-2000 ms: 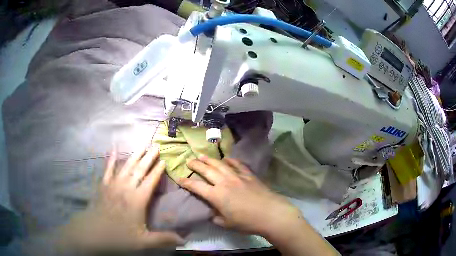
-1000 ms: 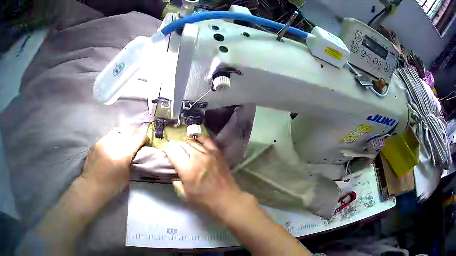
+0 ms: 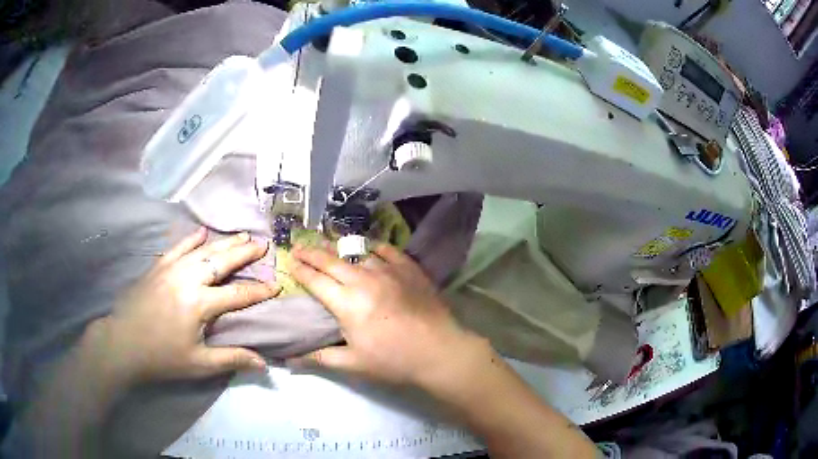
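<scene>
The large grey-brown garment panel [image 3: 99,179] lies over the left of the table and under the machine head. A yellow-green piece [image 3: 287,272] shows between my hands in front of the presser foot [image 3: 283,230]; another part of it shows right of the tension dial [image 3: 353,247]. My left hand [image 3: 193,300] lies flat on the grey-brown cloth, fingers spread, left of the foot. My right hand [image 3: 386,309] presses on the cloth with its fingertips at the yellow-green piece, close to the foot. The needle tip cannot be made out.
The white sewing machine [image 3: 502,143] arches over the cloth, with a clear guard [image 3: 193,130] at its left. Red-handled snips [image 3: 640,360] lie at the right, partly under cloth. A yellow pad [image 3: 731,273], striped cloth [image 3: 776,215] and control panel [image 3: 695,81] are farther right.
My left hand has gone from gripping folded cloth to lying flat with spread fingers. The fold at the front is now smoother. Less yellow-green shows than two seconds ago. The view has shifted slightly.
</scene>
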